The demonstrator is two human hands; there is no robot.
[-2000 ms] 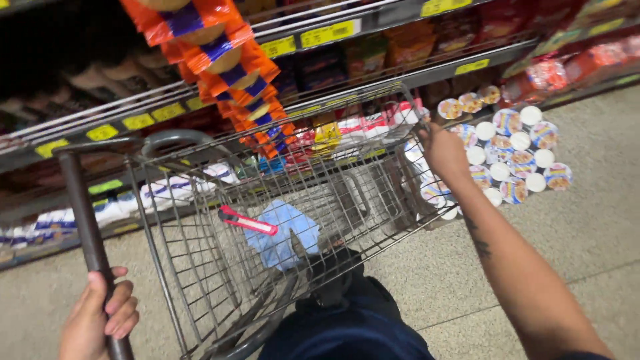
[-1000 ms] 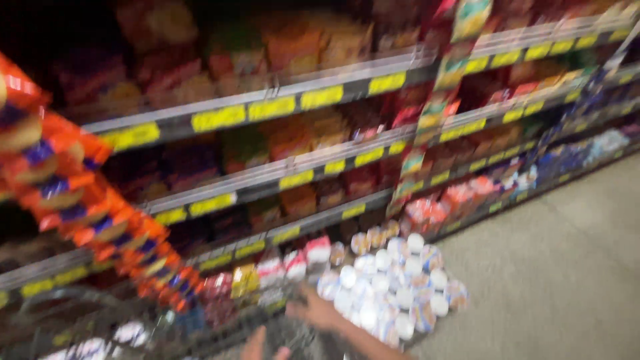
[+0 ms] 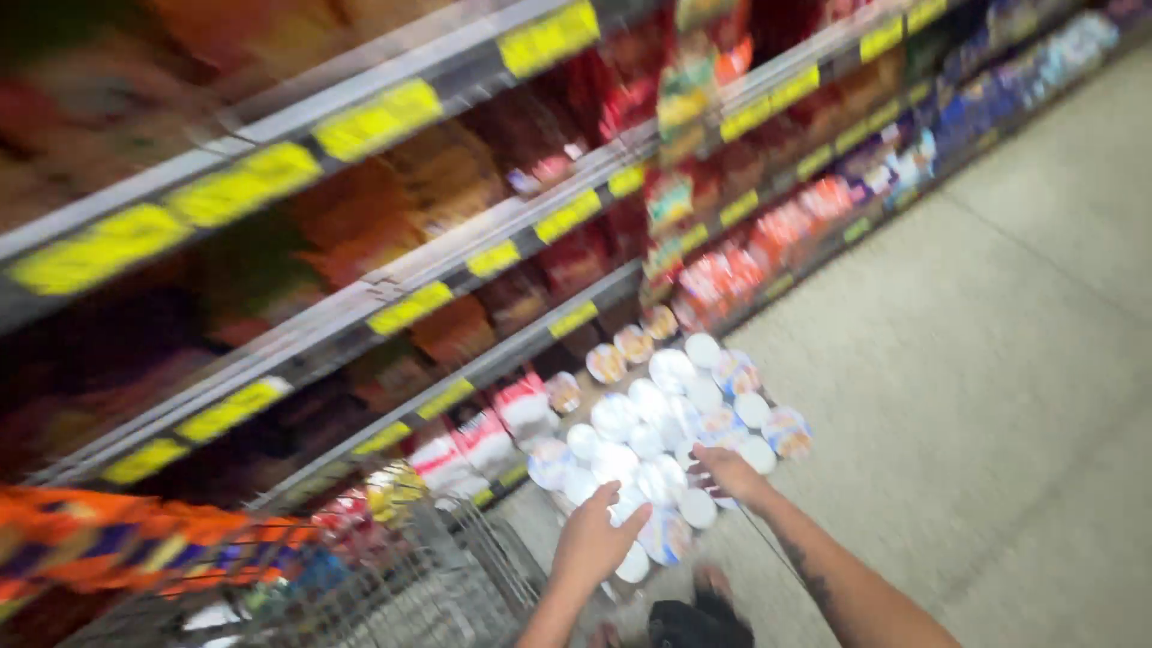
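Note:
Both hands reach down over a cluster of round tubs with white and printed lids (image 3: 648, 414) standing on the floor beside the shelves. My left hand (image 3: 598, 540) hangs over the near left side of the cluster, fingers spread, with nothing visible in it. My right hand (image 3: 731, 475) is over the near right side, its fingers partly curled; blur hides whether it touches a lid. Left of my hands stands a wire shopping cart (image 3: 423, 576), which neither hand holds.
Shelves with yellow price tags (image 3: 409, 308) and packaged goods run diagonally on the left. Orange packets (image 3: 135, 540) hang in a strip at lower left, and another hanging strip of packets (image 3: 675, 180) is farther along. Red-and-white packs (image 3: 720, 283) line the bottom shelf. Grey floor (image 3: 954, 396) extends right.
Two seconds ago my left hand was on the cart's handle and my right on its front rim; both are off it now, over the tubs. The view has swung toward the shelves.

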